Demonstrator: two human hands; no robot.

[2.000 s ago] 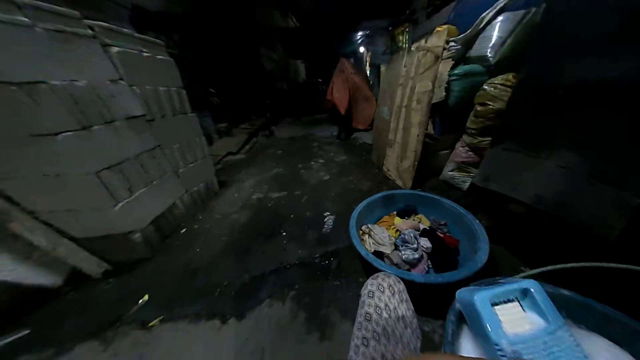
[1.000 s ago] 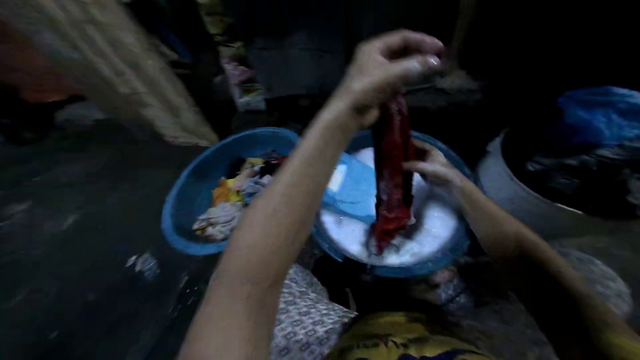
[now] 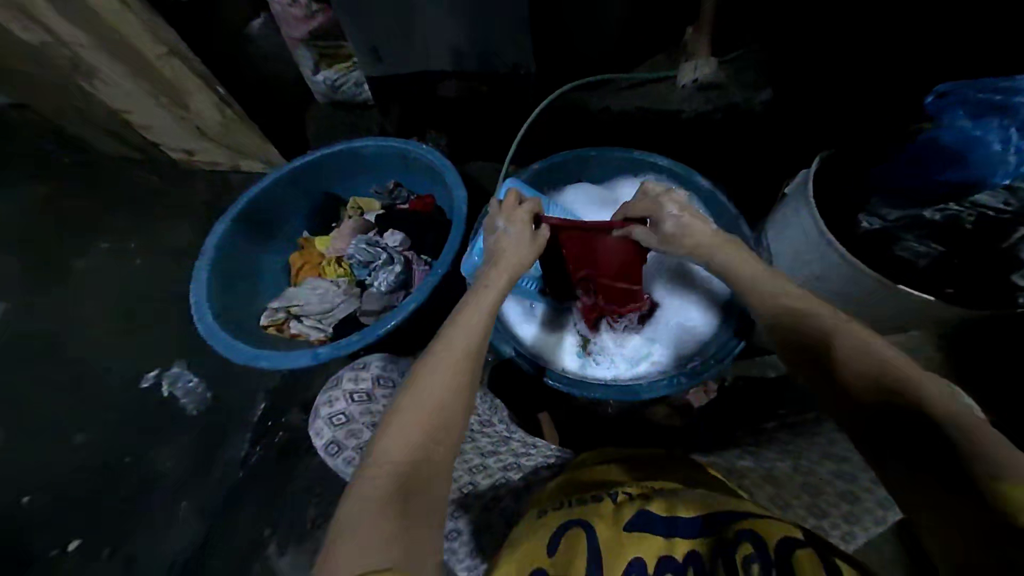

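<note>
Between my two hands a dark red cloth garment [image 3: 600,264] is stretched by its upper edge, its lower end down in white suds. My left hand [image 3: 514,230] grips the left corner, and my right hand [image 3: 666,220] pinches the right one. Below them is a round blue plastic basin [image 3: 624,390] full of foamy water [image 3: 688,308]. A light blue plastic washboard [image 3: 528,282] leans inside the basin at its left, partly hidden by my left hand. Another blue basin [image 3: 228,340], to the left, holds a heap of mixed clothes [image 3: 372,260].
A large grey tub [image 3: 832,256] with dark and blue plastic [image 3: 976,136] in it stands at the right. Behind the suds basin a thin green hose [image 3: 560,92] curves down. A worn wooden board [image 3: 144,80] is at upper left, and crumpled clear plastic [image 3: 182,387] lies on the wet floor.
The view has swung right and down. A second ago my left hand held the red garment high, hanging lengthwise; now both hands are lower and hold it spread by its top edge over the suds.
</note>
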